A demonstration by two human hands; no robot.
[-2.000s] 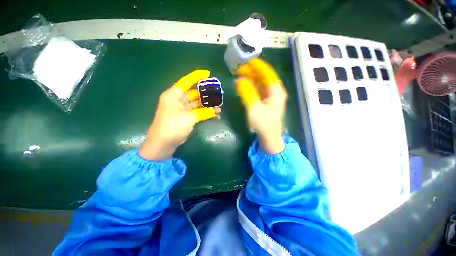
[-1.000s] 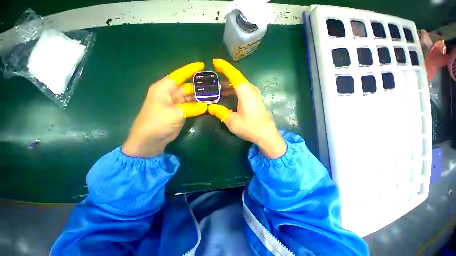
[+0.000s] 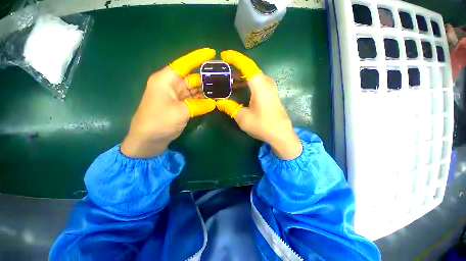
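Note:
A smartwatch body (image 3: 216, 80) without a strap is held up between both hands over the green bench, its lit screen facing up with small white marks on black. My left hand (image 3: 166, 102) grips its left side, forefinger at the top edge and thumb at the bottom edge. My right hand (image 3: 260, 104) holds its right side the same way, with the fingertips of both hands nearly meeting above and below. Yellow finger cots cover the fingertips. The back of the watch is hidden.
A squarish dispenser bottle (image 3: 257, 23) stands beyond my hands, its top cut off by the frame edge. A white watch tray (image 3: 388, 132) at the right holds several black watches in its far rows. A pack of wipes (image 3: 52, 48) in crumpled plastic lies at the left.
Two seconds ago my right hand was blurred near the bottle and off the watch; it now holds the watch along with my left hand. The view has shifted, so the bottle sits higher.

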